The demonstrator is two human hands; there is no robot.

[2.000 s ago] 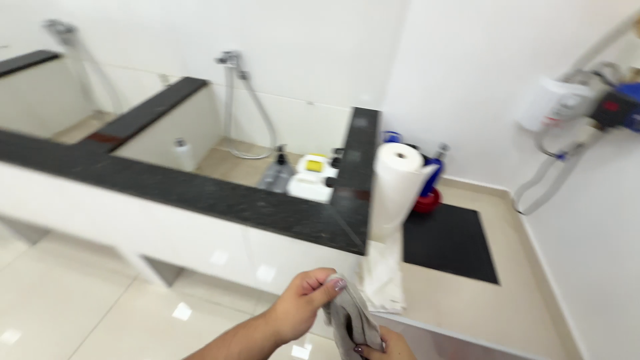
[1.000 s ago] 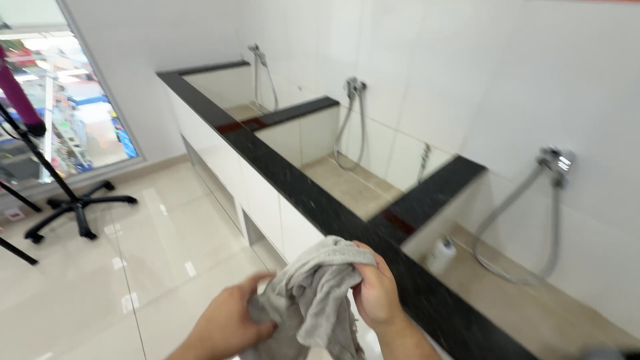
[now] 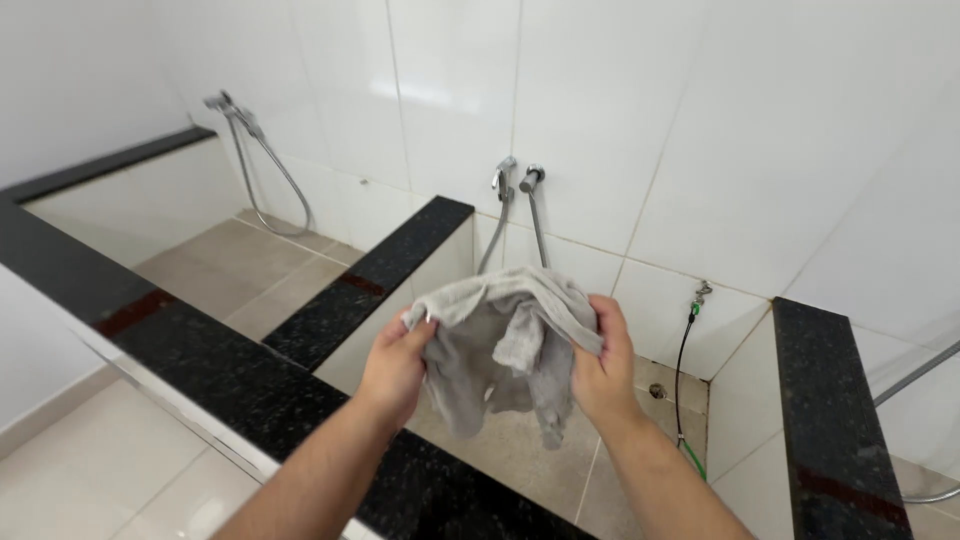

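Observation:
A crumpled light grey cloth [image 3: 480,360], possibly a garment, is stretched between my two hands in front of a tiled wash bay. Its left upper corner is pinched in my left hand [image 3: 394,367]. My right hand [image 3: 606,360] grips the right side, thumb toward me. Folds hang down from the upper edge, and a bunched flap lies inside. The cloth hangs above the bay floor [image 3: 540,457], touching neither the floor nor the black stone ledge [image 3: 232,375] as far as I can see.
Behind the cloth, a hand shower [image 3: 504,178] and a wall outlet [image 3: 532,178] with a metal hose are on the white tiled wall. A black-and-green tether [image 3: 681,375] hangs near a drain hole [image 3: 658,391]. Black stone dividers [image 3: 375,277] [image 3: 832,420] flank the bay. Another hand shower [image 3: 232,109] is at left.
The cloth was bunched low between my hands; it is now spread wider, with my hands farther apart. The view has turned and is closer to one bay.

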